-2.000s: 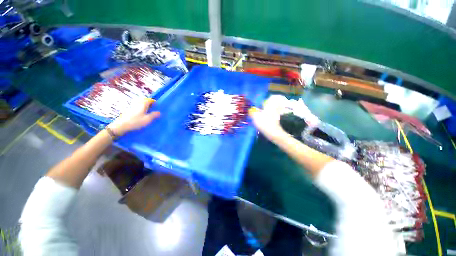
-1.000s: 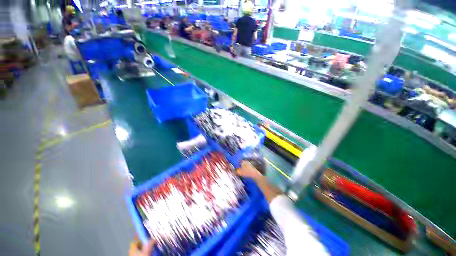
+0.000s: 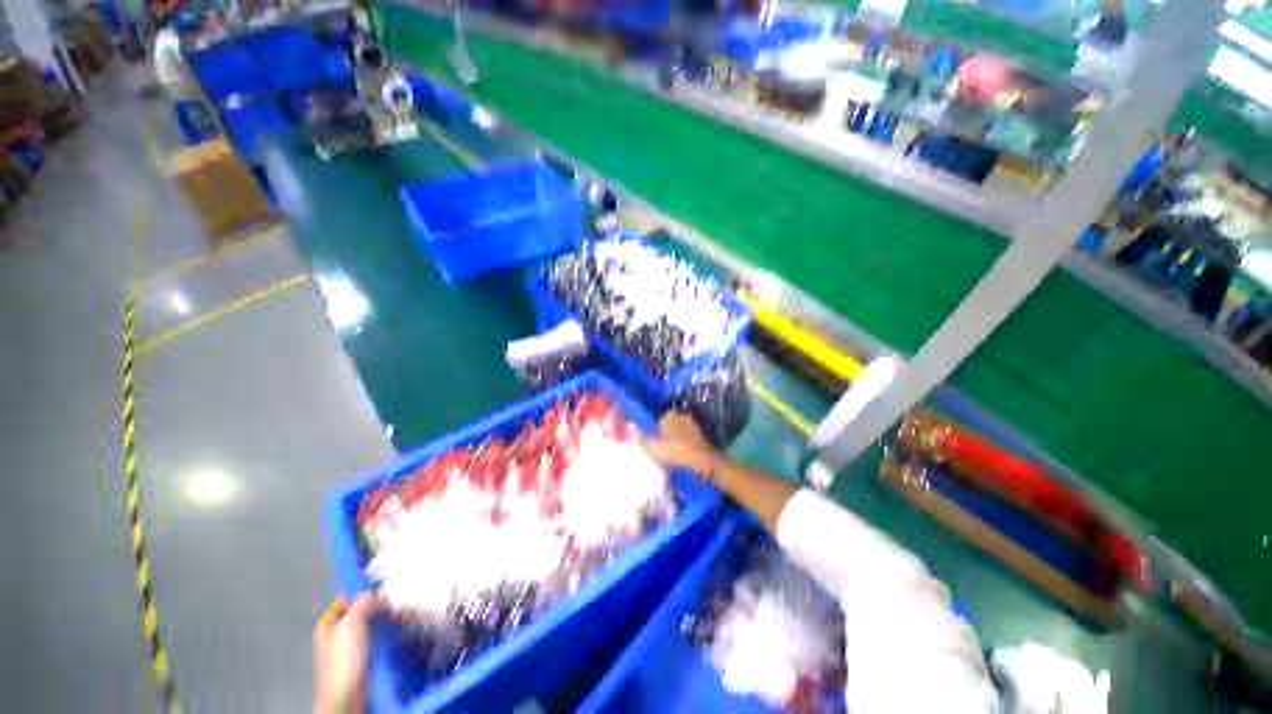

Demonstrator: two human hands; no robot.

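A full blue bin (image 3: 600, 590) of white wire assemblies with red ends (image 3: 509, 502) is in front of me. My left hand (image 3: 345, 653) is at its near left side, cut off by the lower edge. My right hand (image 3: 684, 449) is on its far right rim, fingers partly hidden. Both hands seem to grip the bin. A second blue bin (image 3: 635, 684) with a smaller pile of white and red pieces (image 3: 774, 642) is beside it, partly under my right sleeve. The picture is blurred.
Behind stand a blue bin of black-and-white parts (image 3: 645, 310) and another blue bin (image 3: 495, 216). A small white bundle (image 3: 548, 349) lies beside them on the green mat (image 3: 405, 335). A slanted grey post (image 3: 1004, 279) and a tray of red and blue wires (image 3: 1004, 502) are at right.
The full bin and my hands appear slightly further left and higher in view. More of my left hand shows. The view has tilted a little downward.
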